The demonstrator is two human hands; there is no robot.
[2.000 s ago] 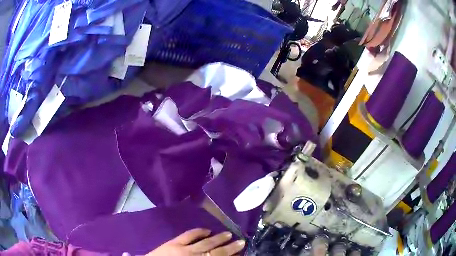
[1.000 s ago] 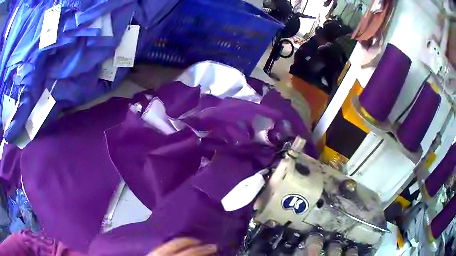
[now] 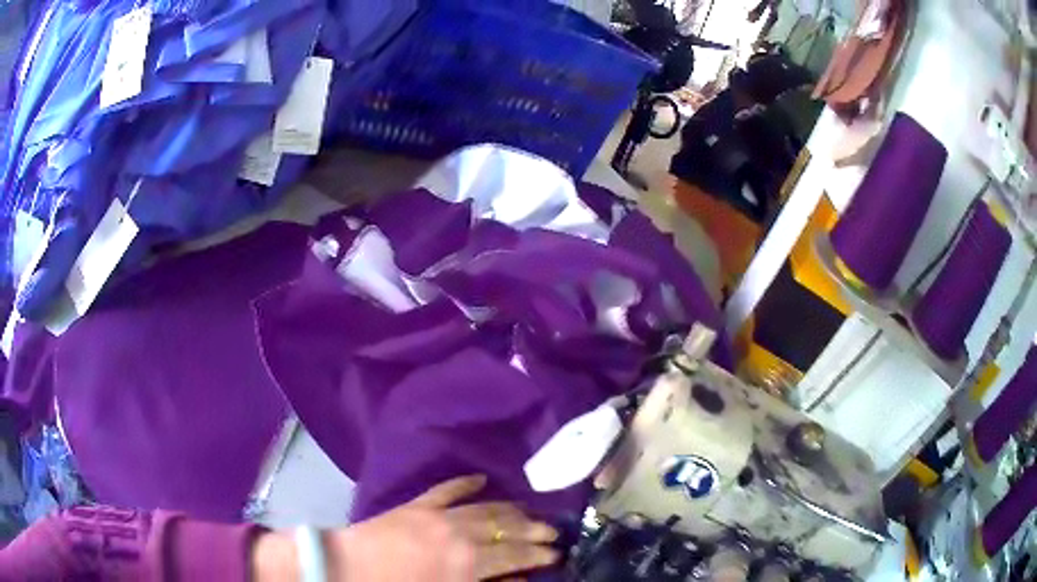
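Observation:
A purple fabric panel (image 3: 444, 415) lies bunched on the pale table (image 3: 305, 483), left of the overlock machine (image 3: 728, 466). My left hand (image 3: 455, 539) lies palm down on the panel's near edge, fingers pointing right toward the machine, near the bottom of the view. A ring and a pale wristband show on it. The white oval plate (image 3: 574, 447) stands out at the machine's left side. More purple pieces (image 3: 171, 375) lie flat at left and heaped behind. My right hand is not in view.
A blue crate (image 3: 489, 85) stands behind the heap. Blue garments (image 3: 171, 125) with white tags (image 3: 301, 105) hang at upper left. Purple thread cones (image 3: 890, 202) stand at right. A white piece (image 3: 506, 188) lies atop the heap's back.
My left hand and forearm have come further into view from the bottom edge. The purple piece under the hand has shifted and bunched up, baring more table at its left.

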